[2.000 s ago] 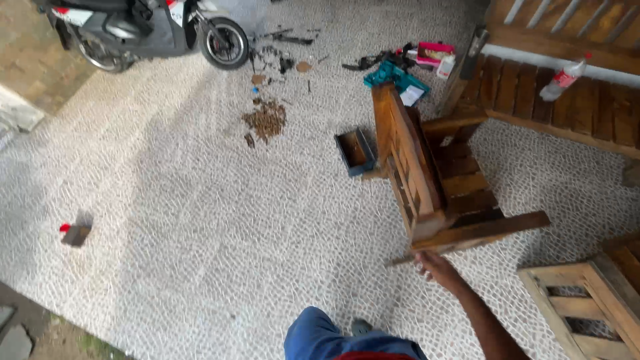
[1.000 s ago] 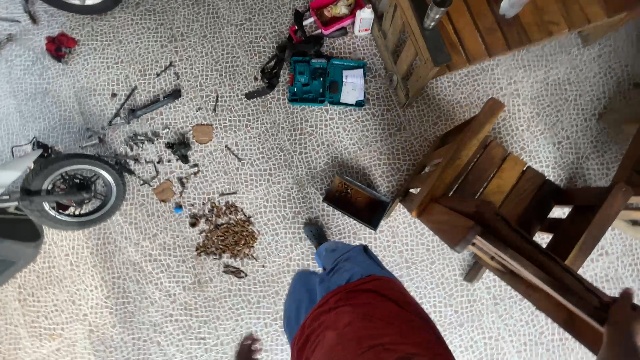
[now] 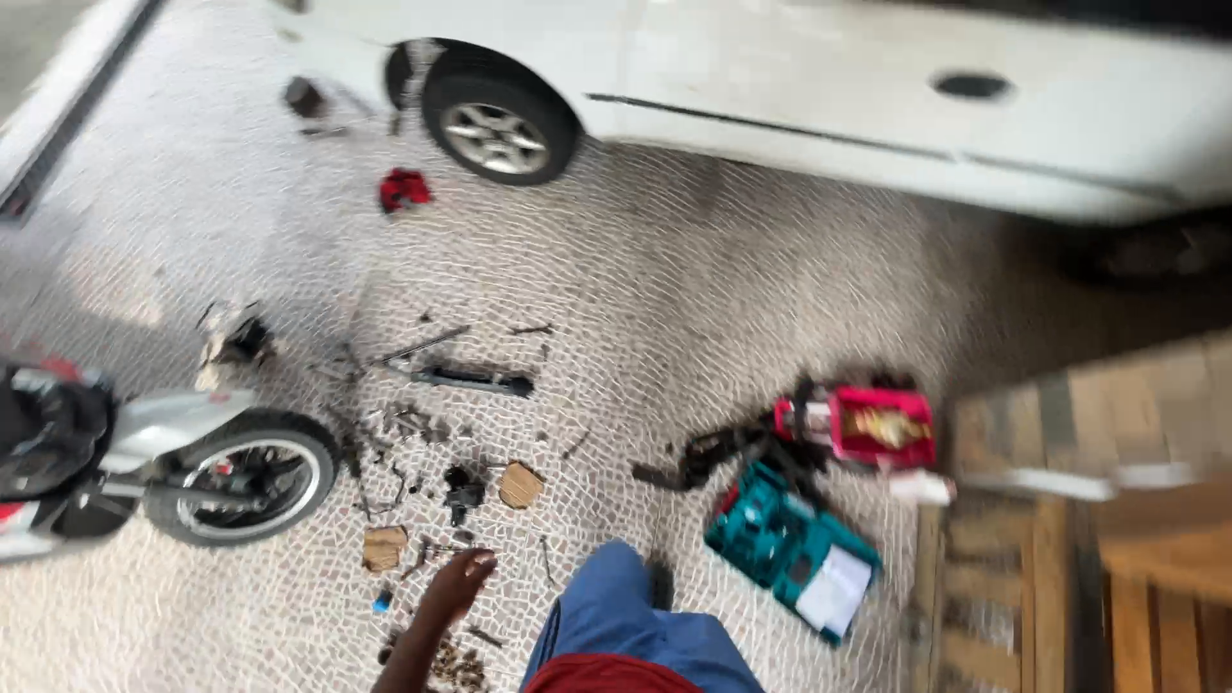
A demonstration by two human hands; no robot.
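Observation:
My left hand point(image 3: 460, 580) hangs over the patterned floor at the lower middle, with its fingers loosely apart and nothing seen in it. Below it in view lies a pile of small brown pieces point(image 3: 456, 666), partly hidden by my forearm. Two pieces of brown cardboard point(image 3: 521, 484) lie near the hand, along with a black part point(image 3: 464, 494), a blue cap-like thing point(image 3: 382, 601) and scattered metal tools and parts. A long grey and black part point(image 3: 474, 381) lies farther off. My right hand is out of the picture.
A motorcycle's wheel point(image 3: 245, 476) stands at left, a white car point(image 3: 770, 106) across the top. Right of my legs lie an open teal tool case point(image 3: 794, 549) and a pink container point(image 3: 883, 426). Wooden furniture point(image 3: 1049, 597) fills the lower right. A red thing point(image 3: 404, 190) lies near the car's tyre.
The view has swung far to the left, bringing the car in. Two seconds ago a hand was at the wooden chair's end; now the chair is out of view and my left hand shows over the floor.

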